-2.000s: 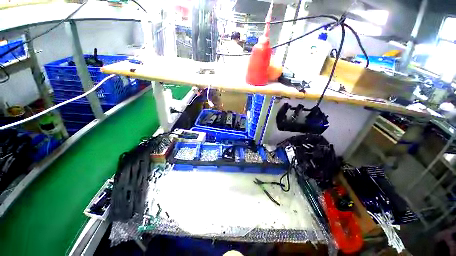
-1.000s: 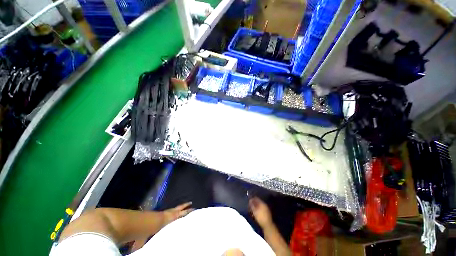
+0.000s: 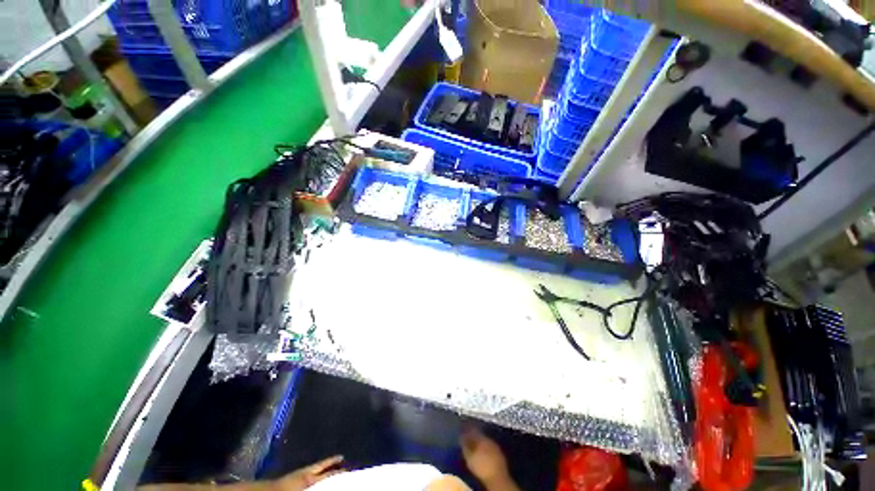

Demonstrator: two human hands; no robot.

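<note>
My left hand (image 3: 312, 473) is at the bottom edge, left of my white-clothed body, seen in part, with no held thing visible. My right hand (image 3: 484, 458) is low in the frame, just below the bench's front edge, small and blurred. Both are near a dark area under the bench. The bench (image 3: 451, 326) has a pale sheet with bubble wrap at its front. Long black plastic parts (image 3: 251, 264) lie in a pile at its left. Pliers (image 3: 566, 321) with open handles lie on the right. Small blue boxes (image 3: 439, 213) with silvery hardware line the back.
A green conveyor belt (image 3: 153, 211) curves along the left. A blue bin (image 3: 480, 117) of black parts and a brown carton (image 3: 513, 48) stand behind the bench. Red plastic bags (image 3: 724, 412), a black cable bundle (image 3: 705, 249) and a rack of black parts (image 3: 815, 374) are at the right.
The view has tilted down since the first frame, bringing both hands into view. Since the second frame, the bench appears lower and both hands and arms sit nearer the bottom edge.
</note>
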